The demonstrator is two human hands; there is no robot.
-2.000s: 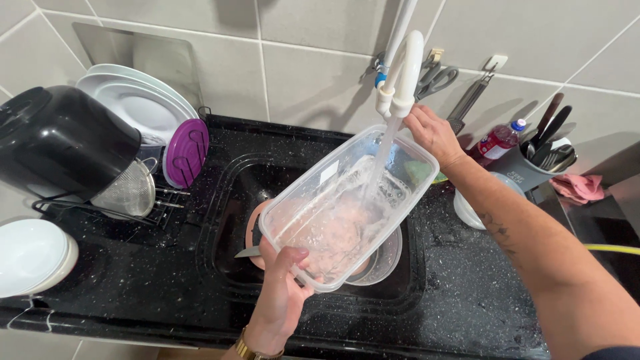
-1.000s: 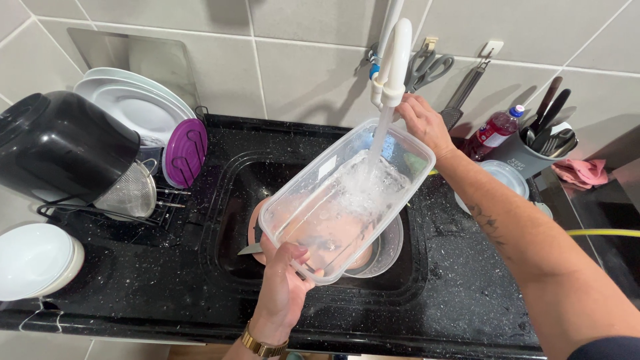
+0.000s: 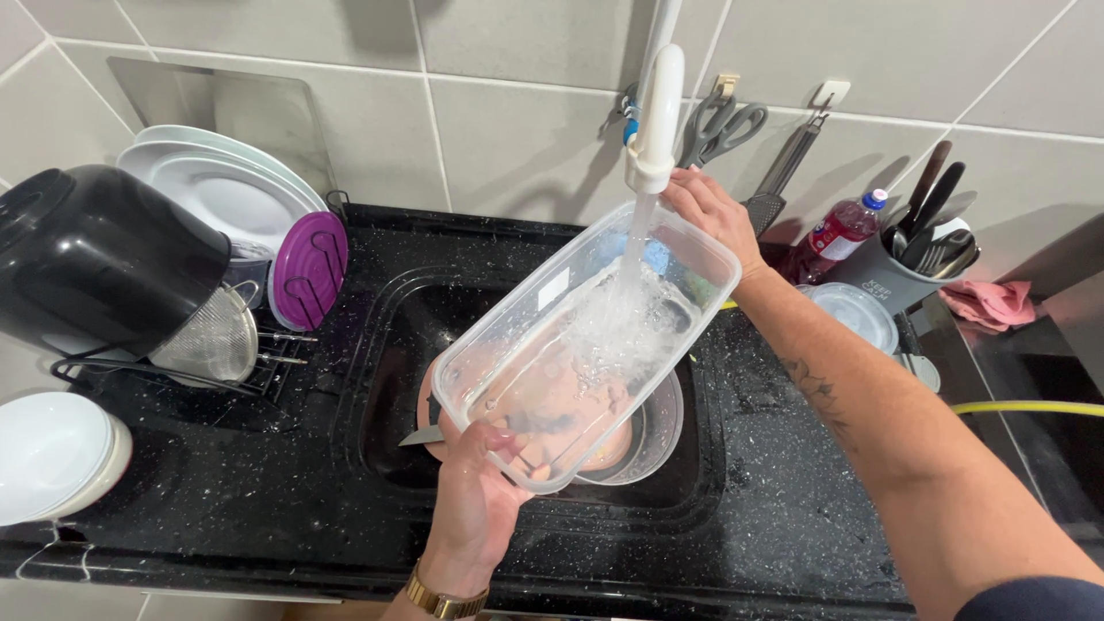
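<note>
A clear plastic container (image 3: 552, 345) is tilted over the black sink (image 3: 401, 345), its lower end toward me. Water runs into it from the white faucet (image 3: 655, 112) and churns inside. My left hand (image 3: 487, 492) grips the near end, thumb over the rim. My right hand (image 3: 711, 216) holds the far right corner beside the faucet; its fingertips are partly hidden. Below the container, in the sink, lie a pinkish dish (image 3: 429, 392), a knife with its blade (image 3: 421, 436) showing, and a clear round bowl (image 3: 660, 431).
On the left, a dish rack (image 3: 276, 371) holds a black pot (image 3: 103, 259), plates, a strainer (image 3: 216, 341) and a purple lid (image 3: 309, 269). White bowls (image 3: 52, 453) stand nearer. On the right are a red bottle (image 3: 841, 228), a grey utensil holder (image 3: 880, 276) and a pink cloth (image 3: 987, 304).
The water in the container looks less cloudy pink than two seconds ago. Both hands keep their hold on it under the running faucet.
</note>
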